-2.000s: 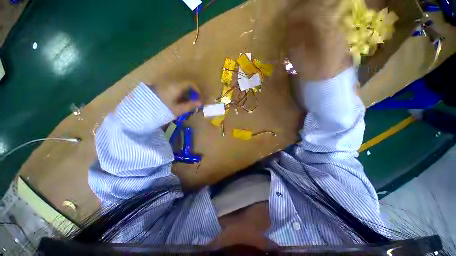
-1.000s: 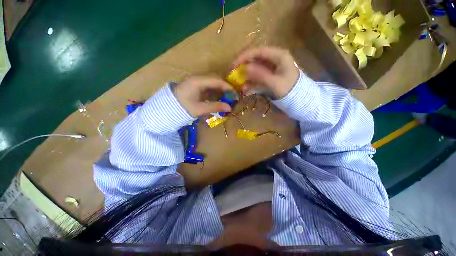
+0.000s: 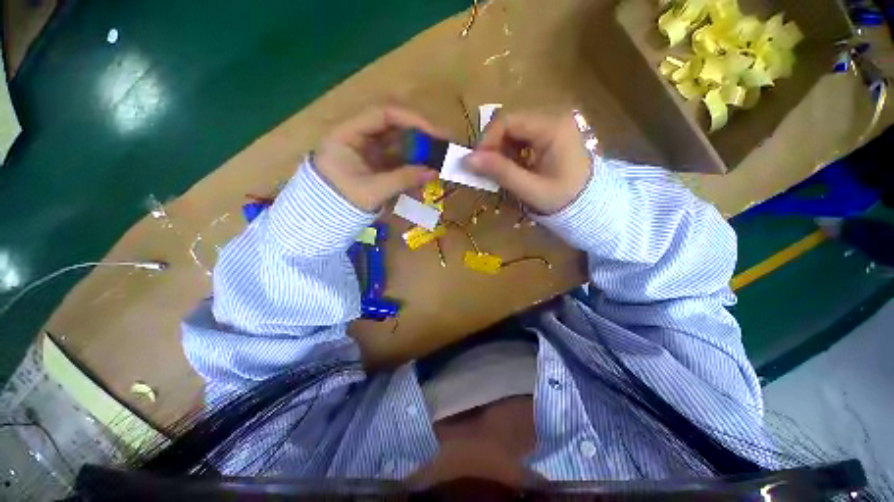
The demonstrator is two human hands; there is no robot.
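My left hand point(image 3: 365, 162) holds a blue battery pack point(image 3: 422, 148) with a dark face, above the brown paper. My right hand point(image 3: 539, 159) pinches a white pad point(image 3: 461, 168) at the pack's right end; whether pad and pack touch is unclear. Below my hands lie another white pad point(image 3: 417, 212) and orange-yellow taped parts with thin wires, one of them point(image 3: 482, 262) apart at the right. A further white pad point(image 3: 488, 116) shows behind my right hand. More blue packs point(image 3: 375, 279) lie beside my left sleeve.
A cardboard box point(image 3: 698, 132) with curled yellow strips point(image 3: 730, 59) stands at the upper right. The green belt point(image 3: 147, 108) runs along the upper left. A white cable point(image 3: 98, 267) lies at left, near a long cream strip point(image 3: 93, 392).
The orange-yellow part in my right hand is gone from it, and a white pad is there instead. My left hand has raised the blue pack slightly and moved it left. Loose white pads show again.
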